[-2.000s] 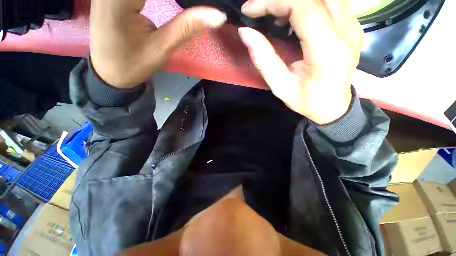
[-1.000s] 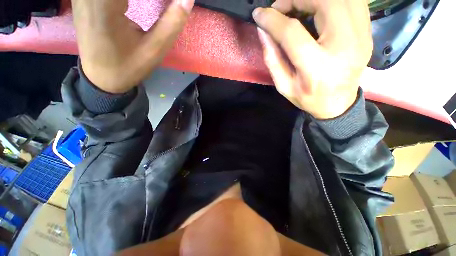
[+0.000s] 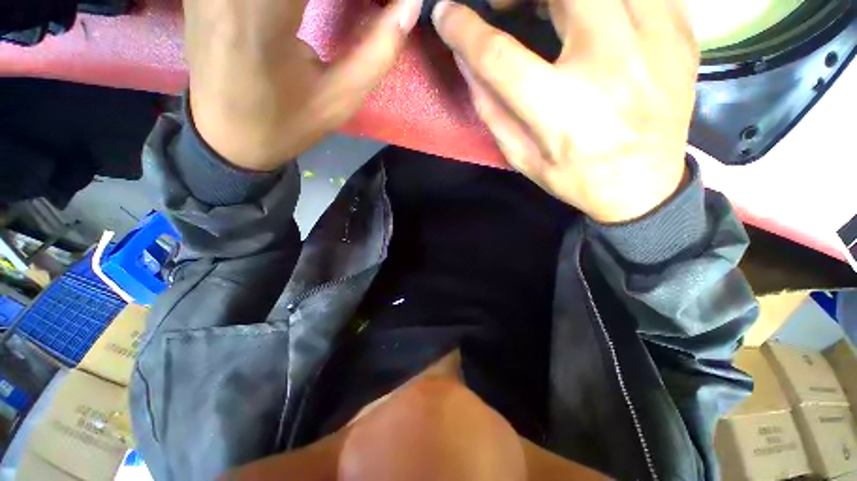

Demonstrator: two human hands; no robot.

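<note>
A black part (image 3: 528,31), seemingly a plastic frame's edge, shows at the top edge between my hands; most of it is covered or cut off. My right hand (image 3: 587,108) is over it, its fingertips gripping its near side. My left hand (image 3: 272,80) is to the left, its thumb tip close to the part's left end; its other fingers are cut off by the top edge, so its hold cannot be told. Any strip is too small or hidden to see. Another glossy black plastic frame (image 3: 780,108) with a round opening lies to the right.
The pink foam mat (image 3: 418,103) has its rounded front edge near my wrists. Stacked black frames (image 3: 38,21) sit at the upper left. A white sheet (image 3: 799,174) lies under the right frame. Below are a blue bin (image 3: 141,258), a blue crate (image 3: 66,310) and cardboard cartons (image 3: 766,437).
The black part first slid out upward, then lay between my hands again. My left thumb has come back towards my right fingertips since one second ago. The view has shifted slightly.
</note>
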